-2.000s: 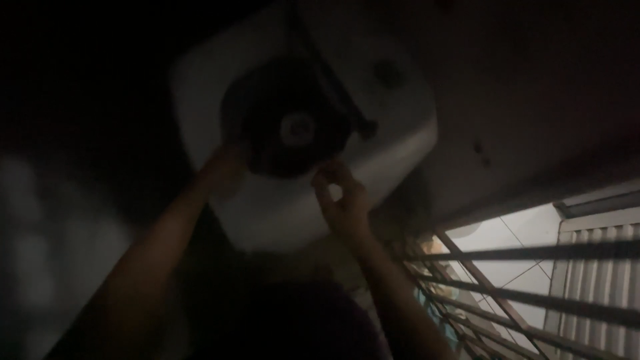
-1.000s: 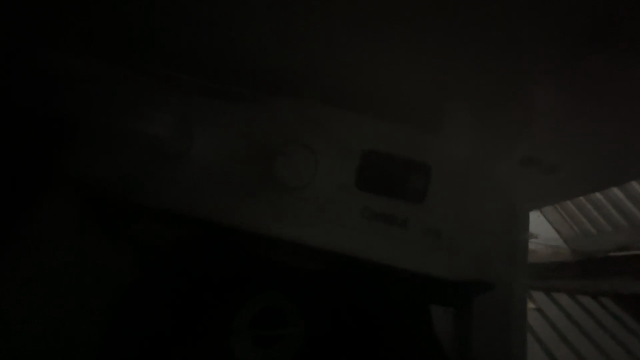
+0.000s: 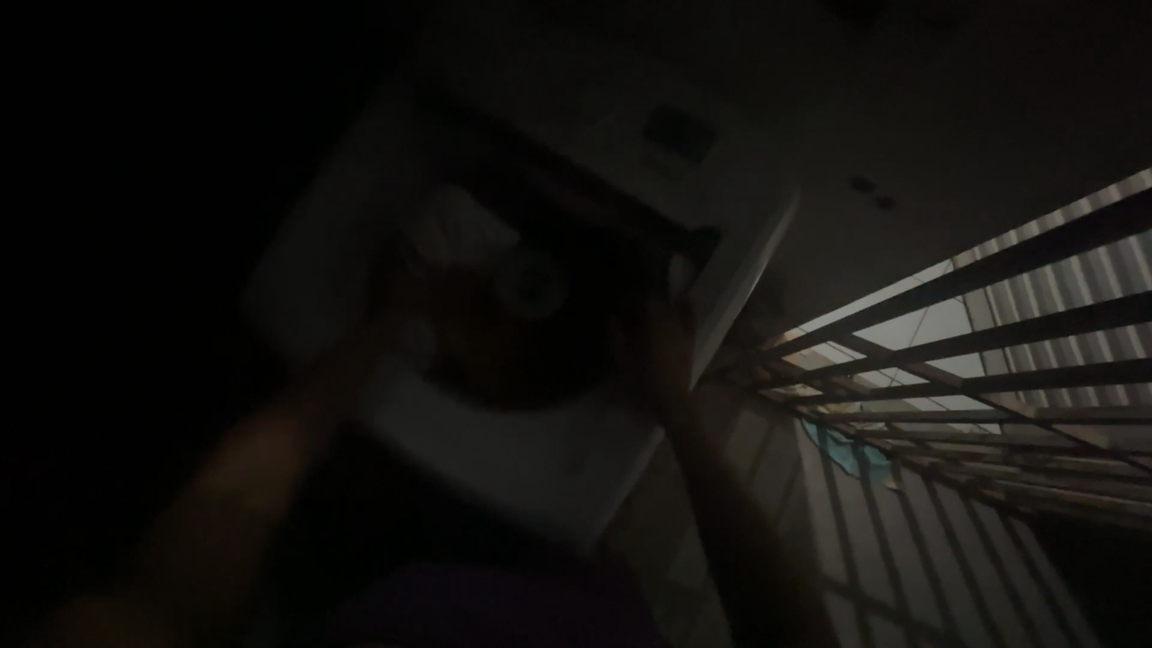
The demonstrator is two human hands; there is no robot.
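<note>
In dim light a white top-loading washing machine (image 3: 504, 450) stands before me, its dark round tub opening (image 3: 531, 378) uncovered. A pale round part (image 3: 533, 283) shows at the tub's middle. My left hand (image 3: 405, 279) is at the left side of the opening, beside a pale cloth-like thing (image 3: 459, 225); whether it grips it is too dark to tell. My right hand (image 3: 661, 333) is at the opening's right rim, near a small pale patch. Its fingers are hardly visible.
A dark panel (image 3: 679, 133) lies on the machine's rear top. To the right runs a metal railing (image 3: 900, 387), with a light blue cloth (image 3: 850, 453) by it and corrugated sheeting (image 3: 1062, 315) beyond. A wall (image 3: 945, 117) rises behind the machine.
The view has swung back from a close look at the machine's rear panel. Both hands, out of sight one second ago, show again at the tub opening. A pale cloth-like thing now shows there.
</note>
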